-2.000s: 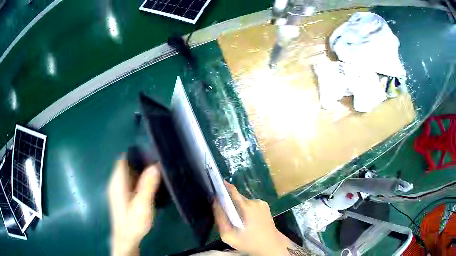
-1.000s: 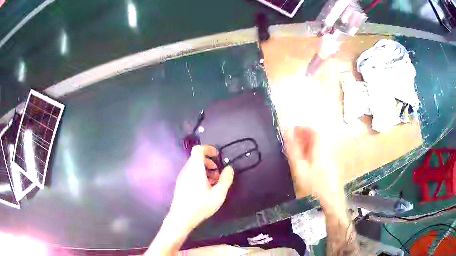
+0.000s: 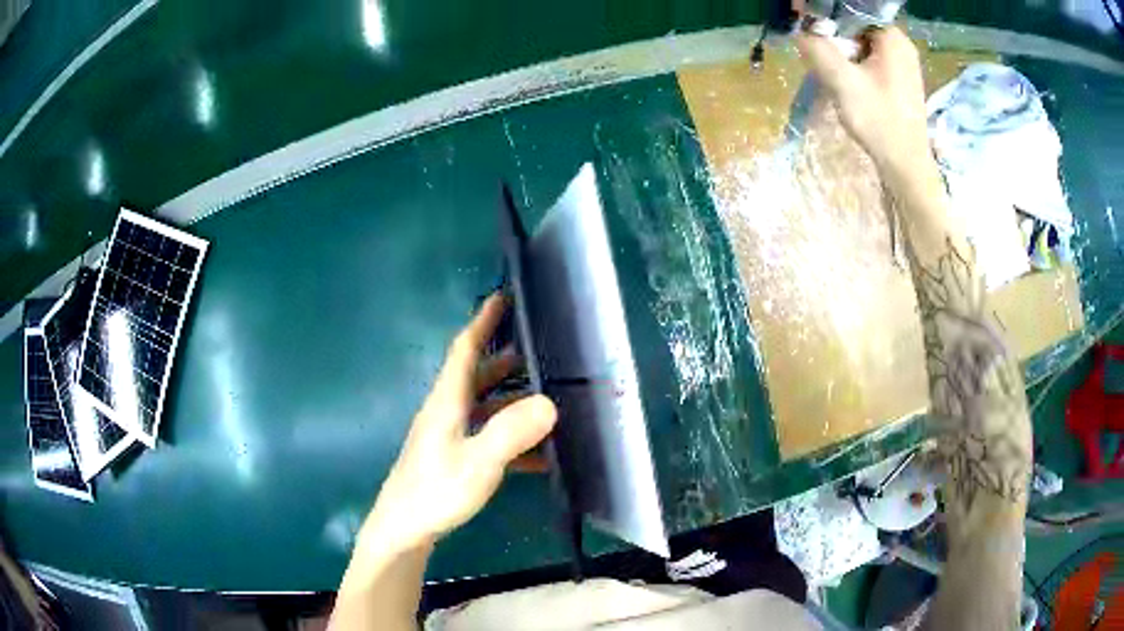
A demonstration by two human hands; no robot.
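Observation:
My left hand [image 3: 462, 450] grips a black back housing [image 3: 520, 290], seen nearly edge-on and standing upright over the green surface. A solar panel with its whitish back [image 3: 598, 321] showing stands close along the housing's right side, tilted away from it at the top. A thin dark wire lies across the panel back. Dark cable parts show behind my left fingers, mostly hidden. My right hand [image 3: 869, 86] is at the top edge with its fingers around the silver-grey dispensing gun [image 3: 853, 15], which is partly cut off.
Overlapping solar panels [image 3: 142, 308] lie at the left. A tan cardboard sheet [image 3: 814, 370] with shiny strings lies at the right, bearing a crumpled white cloth [image 3: 992, 148]. A pale metal strip [image 3: 468, 117] runs behind. A red object [image 3: 1097, 413] and a machine stand beyond the near edge.
The housing, flat with its looped cable showing one second ago, is now upright beside the panel in my left hand. My right hand has moved from low over the cardboard up to the gun.

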